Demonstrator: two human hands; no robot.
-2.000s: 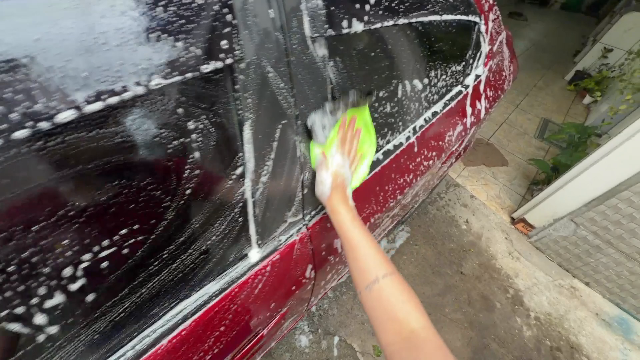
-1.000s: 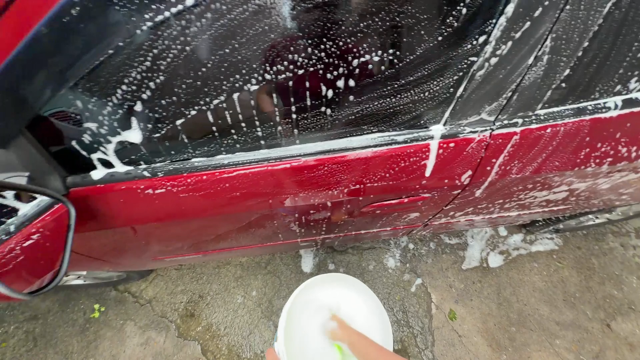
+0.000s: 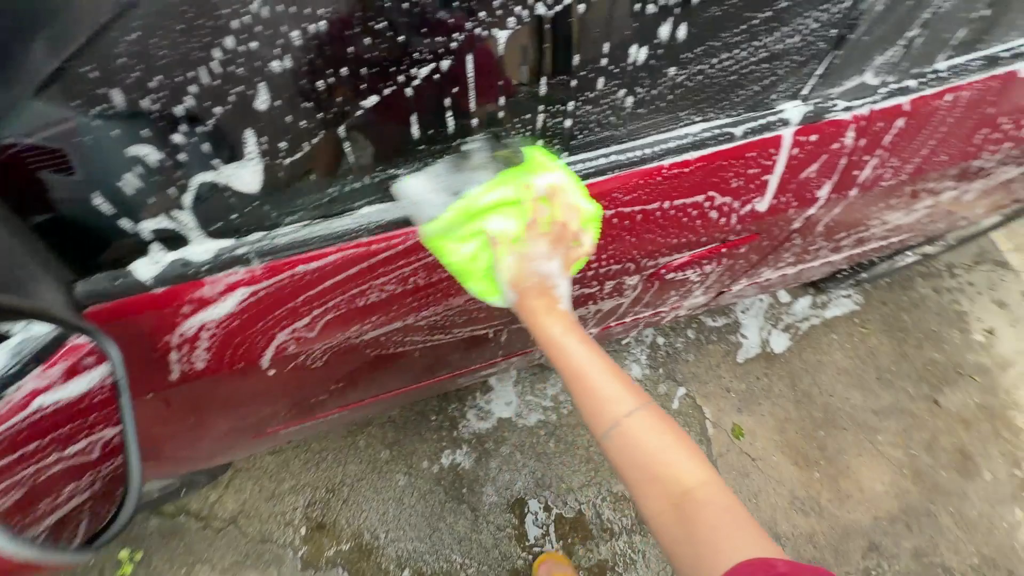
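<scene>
My right hand (image 3: pixel 548 240), wet with suds, presses a bright green cloth (image 3: pixel 472 248) flat against the red car door (image 3: pixel 336 320), just under the window's lower edge. Thick foam and a motion blur lie at the cloth's upper left. Curved soap streaks mark the red paint to the left of the cloth. Above it, the dark side window (image 3: pixel 400 88) is dotted with foam. My left hand is out of view.
The side mirror (image 3: pixel 72 432) juts out at the lower left. Concrete ground (image 3: pixel 840 448) with foam patches (image 3: pixel 776 320) runs along the car. The tip of something yellow (image 3: pixel 554 563) shows at the bottom edge.
A second ago my hand was in the white bucket with the green cloth; now it holds the cloth on the door. The bucket has left the view. Fresh soap streaks cover the front door's paint.
</scene>
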